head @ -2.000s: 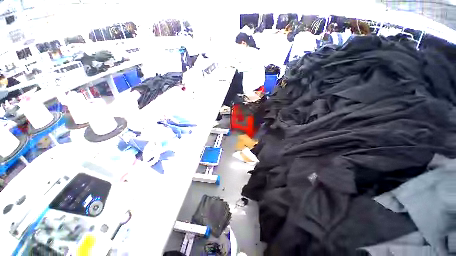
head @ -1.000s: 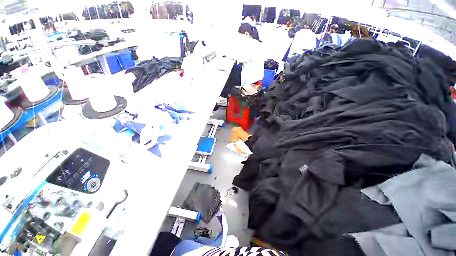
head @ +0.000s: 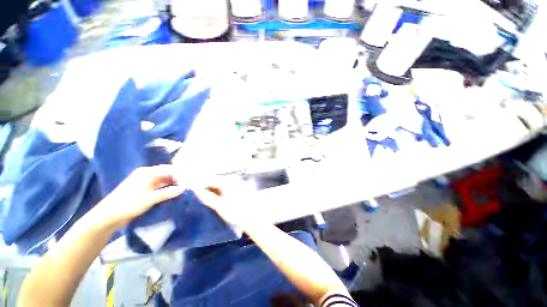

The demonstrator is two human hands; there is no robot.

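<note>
My left hand [head: 147, 189] and my right hand [head: 219, 201] are close together at the table's front edge, left of the overlock machine [head: 273, 129]. Both pinch the edge of a blue garment panel [head: 192, 219], which hangs over the table edge. A small white patch shows on its lower left. More blue garment panels [head: 123, 129] lie heaped on the table to the left. The picture is blurred and overexposed, so the fingertips and the cloth edge between them are unclear.
Small blue and white cut pieces [head: 378, 120] lie right of the machine. White thread cones [head: 402, 51] stand behind it. A red crate [head: 480, 195] and dark cloth [head: 408, 273] are at the lower right. A blue bin [head: 51, 36] is at the upper left.
The view has swung left from the dark cloth heap to the machine and the blue panels. Both hands have come into view, holding blue cloth.
</note>
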